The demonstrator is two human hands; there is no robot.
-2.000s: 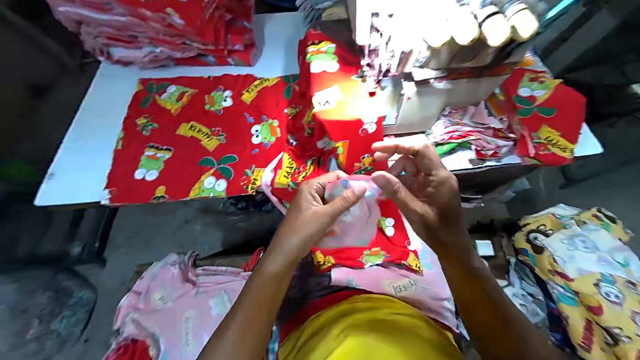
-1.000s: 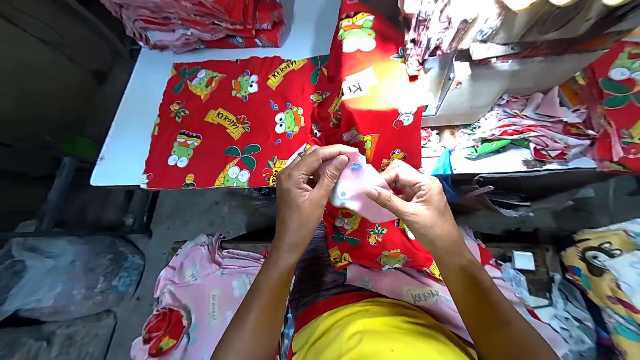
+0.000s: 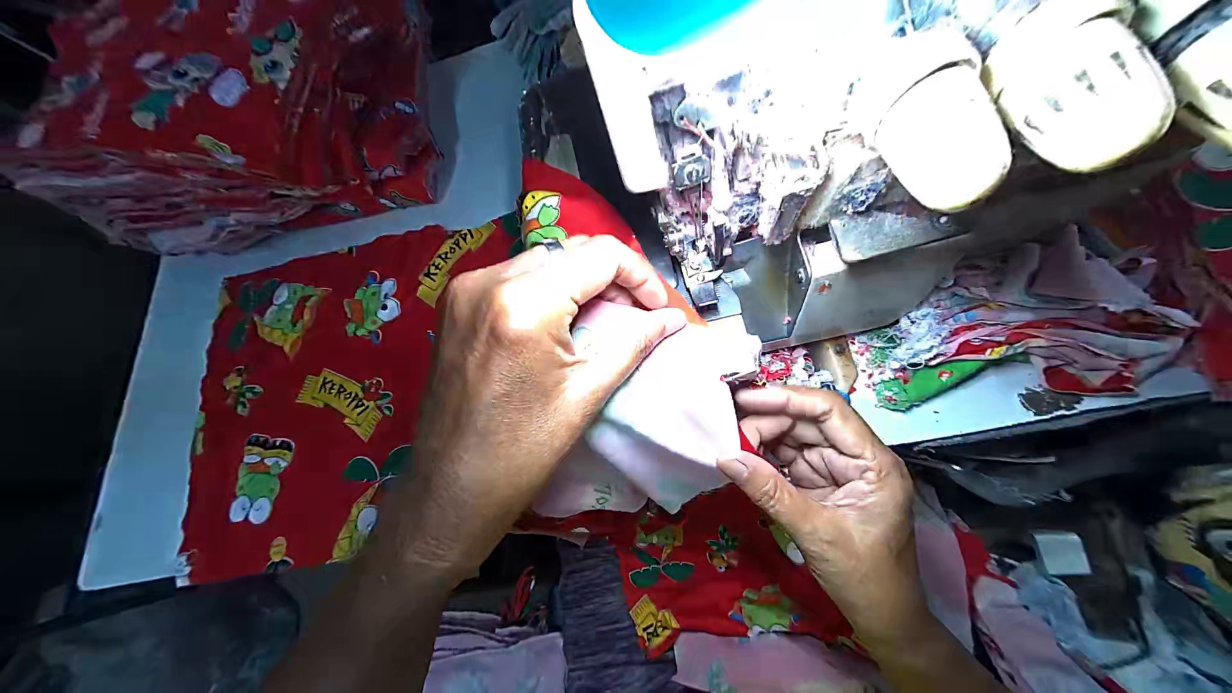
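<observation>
A small piece of pale pink fabric point(image 3: 674, 414) is pinched between my two hands, just in front of the presser foot point(image 3: 705, 289) of a sewing machine point(image 3: 789, 125). My left hand point(image 3: 520, 356), with a dark ring on one finger, grips its upper left part between thumb and fingers. At its lower right edge, my right hand point(image 3: 828, 481) holds it together with a bit of red cloth. Red printed fabric point(image 3: 318, 385) lies flat on the white table to the left, and more red printed fabric point(image 3: 731, 568) hangs below my hands.
A thick stack of red and pink cut fabric point(image 3: 241, 115) stands at the back left of the white table point(image 3: 144, 385). Fabric scraps point(image 3: 1049, 308) lie right of the machine. Large thread cones or covers point(image 3: 1078, 96) rise at the upper right. Pink cloth point(image 3: 500, 659) lies below.
My hands and the pink piece have moved up to the machine's presser foot; earlier they were over the red cloth nearer my body. The view is now closer to the machine.
</observation>
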